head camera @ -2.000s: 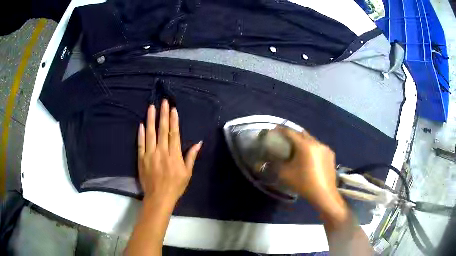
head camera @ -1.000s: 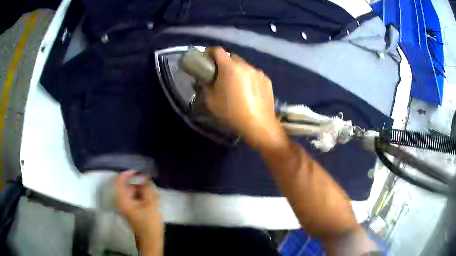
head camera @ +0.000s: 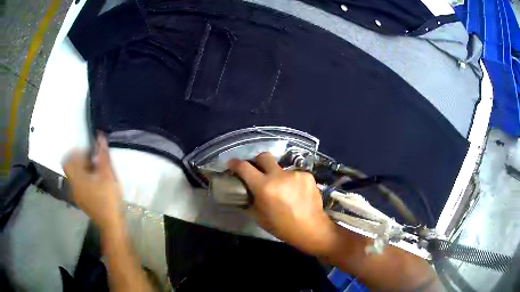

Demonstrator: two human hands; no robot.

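The dark navy denim garment [head camera: 342,85] lies spread over the white pressing table, its stitched chest pocket [head camera: 211,65] facing up. My right hand [head camera: 279,194] is closed around the thick handle of the steam iron [head camera: 256,142]. The iron lies on the garment's near edge, beside the curved opening with grey inside [head camera: 142,138], its pointed end to the left. My left hand [head camera: 94,182] is blurred at the garment's near left corner. Its fingers seem to pinch the dark edge there; the fingertips are unclear.
The iron's hose and cable with white wrapping [head camera: 365,211] run right to a coiled spring section [head camera: 473,255]. The white table's rim [head camera: 51,125] curves at the left. Blue plastic [head camera: 507,80] stands at the right. A yellow line [head camera: 25,74] crosses the floor at the far left.
The iron has moved from the middle of the front panel to the near edge and turned. My left hand has gone from lying flat on the garment to its left corner. The pocket is uncovered.
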